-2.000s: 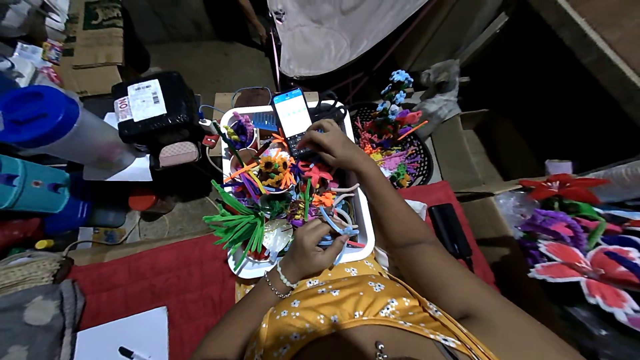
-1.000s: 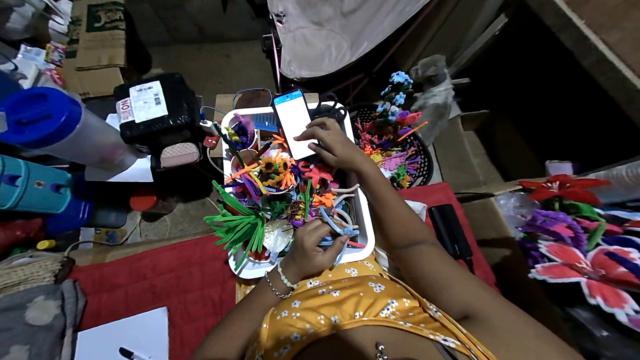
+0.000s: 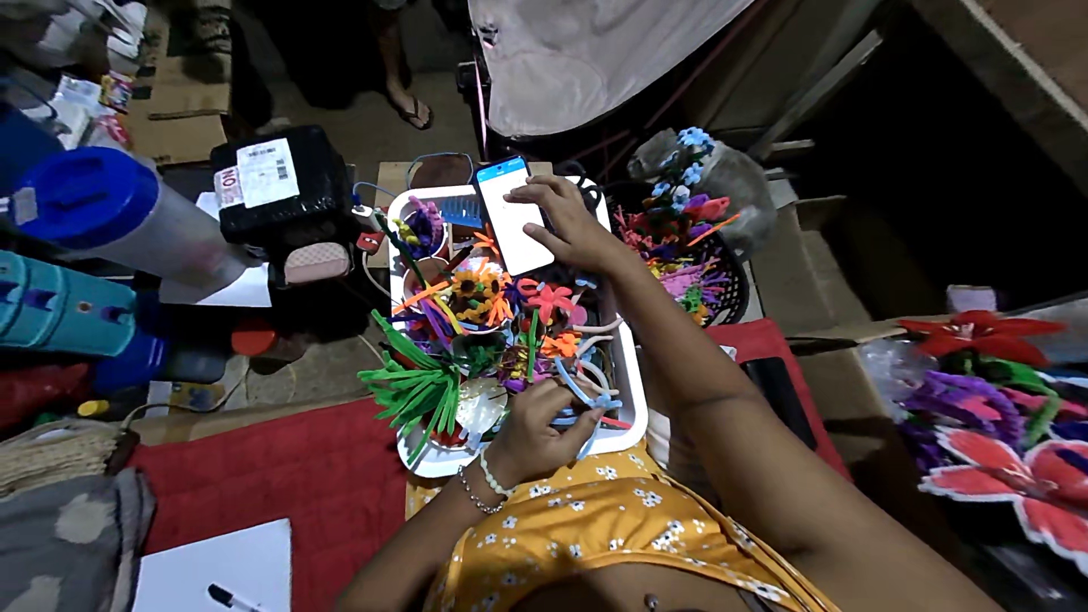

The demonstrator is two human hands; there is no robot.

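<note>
A smartphone (image 3: 517, 229) with a lit, mostly white screen leans at the back of a white plastic tray (image 3: 629, 382). My right hand (image 3: 571, 223) is over its right side, fingers spread, fingertips at the screen. Low in the tray, my left hand (image 3: 548, 429) pinches a light blue pipe-cleaner piece (image 3: 586, 399) between thumb and fingers. Around it lie green pipe cleaners (image 3: 416, 382), an orange pipe-cleaner flower (image 3: 561, 344), a red-pink flower (image 3: 548, 299) and a cup of purple ones (image 3: 421, 228).
A black basket (image 3: 731, 285) of pipe-cleaner flowers stands right of the tray. At left are a black wrapped parcel (image 3: 280, 187), a blue-lidded container (image 3: 85, 195) and paper with a pen (image 3: 229, 597). A dark case (image 3: 778, 399) lies on red cloth. A person's foot (image 3: 412, 109) shows beyond.
My right hand has moved from the lower part of the phone up along its right side, and its fingers are more spread. The screen, showing a keyboard earlier, is now mostly white. My left hand stays in place.
</note>
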